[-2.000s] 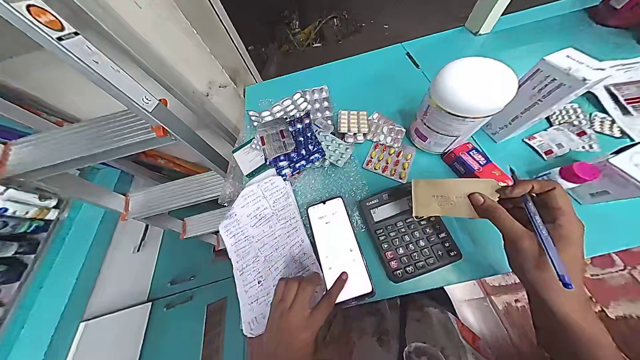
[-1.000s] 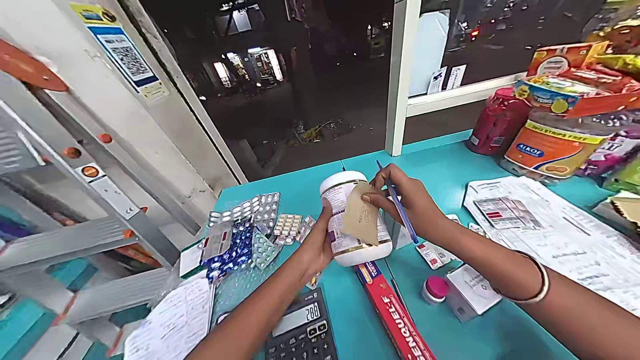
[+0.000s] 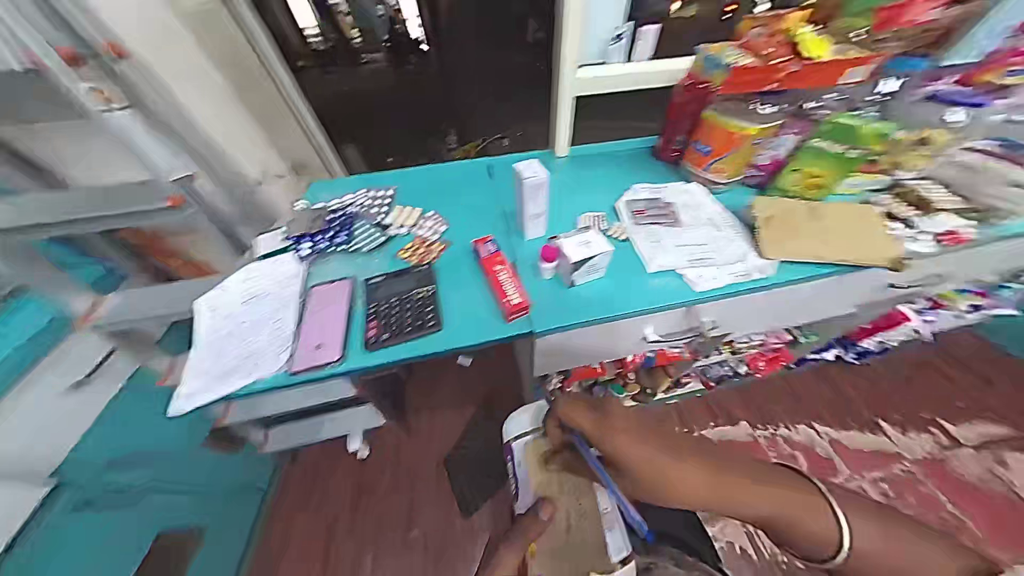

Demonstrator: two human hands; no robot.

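Low in the view, clear of the counter's front edge, my left hand holds a white plastic jar from below. A tan paper slip lies against the jar's side. My right hand is at the jar's upper end with a blue pen between its fingers; its fingertips are partly hidden. On the teal counter, a black calculator and a pink-backed phone lie beside a handwritten sheet. Blister packs of tablets are heaped behind them.
A red carton, an upright white box, a small pink-capped bottle and a white carton stand or lie mid-counter. Papers, a brown envelope and packaged goods are at right. A metal ladder stands at left.
The jar, held over the counter a second ago, is now lower and in front of its edge. Two seconds ago it stood on the counter. The phone now shows its back instead of its lit screen.
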